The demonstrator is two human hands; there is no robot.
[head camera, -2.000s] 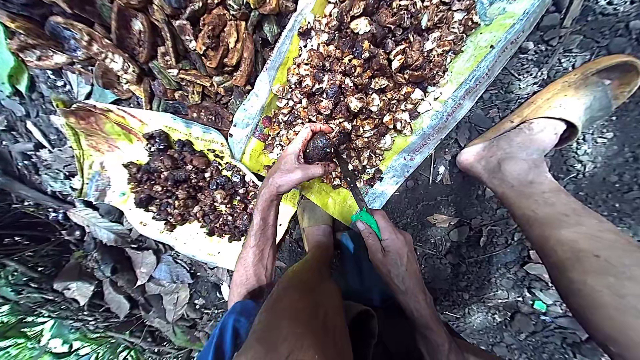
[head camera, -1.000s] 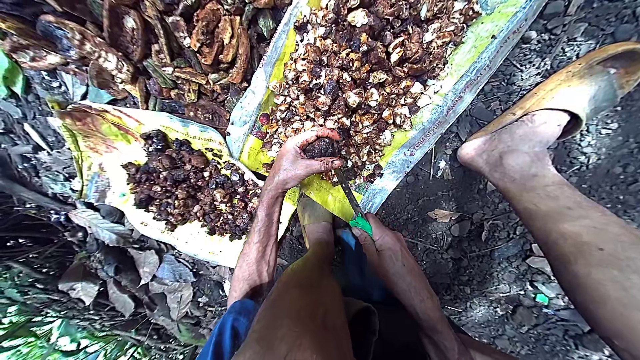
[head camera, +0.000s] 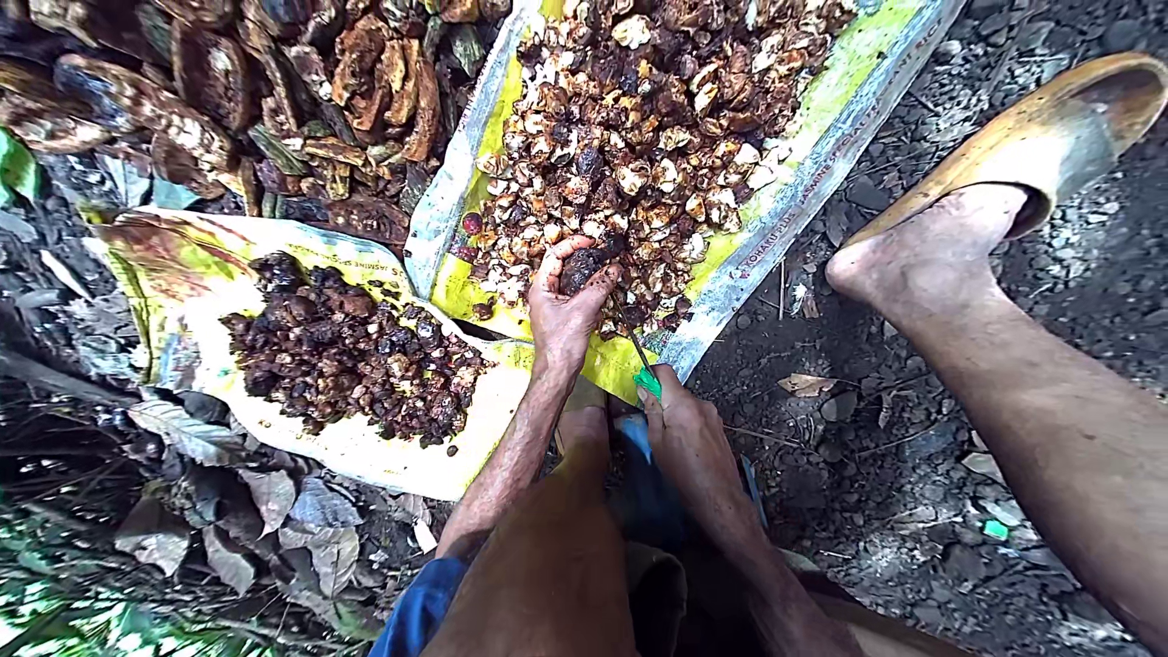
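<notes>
My left hand [head camera: 568,310] holds a dark, sticky clump of cocoa beans [head camera: 586,266] between thumb and fingers, above the near edge of a large sack. In my right hand [head camera: 689,424] is a knife [head camera: 636,349] with green on its handle, its blade pointing up and left toward the clump. The blade's tip is hard to make out against the beans. Behind the hands, a wide pile of pale and brown cocoa beans [head camera: 630,173] lies on the open sack [head camera: 785,233]. Left of my left forearm, darker clumped beans [head camera: 356,351] rest on a smaller yellow and white sack [head camera: 420,470].
Split, browned cocoa pod husks [head camera: 214,78] are heaped at the upper left. Dry leaves [head camera: 187,429] cover the soil at lower left. My legs come up from the bottom; a foot in a tan plastic shoe [head camera: 1031,137] stands right of the large sack on dark, stony ground.
My left hand has tilted a little, its fingers still around the clump. The knife stays in my right hand, its blade close to the clump throughout.
</notes>
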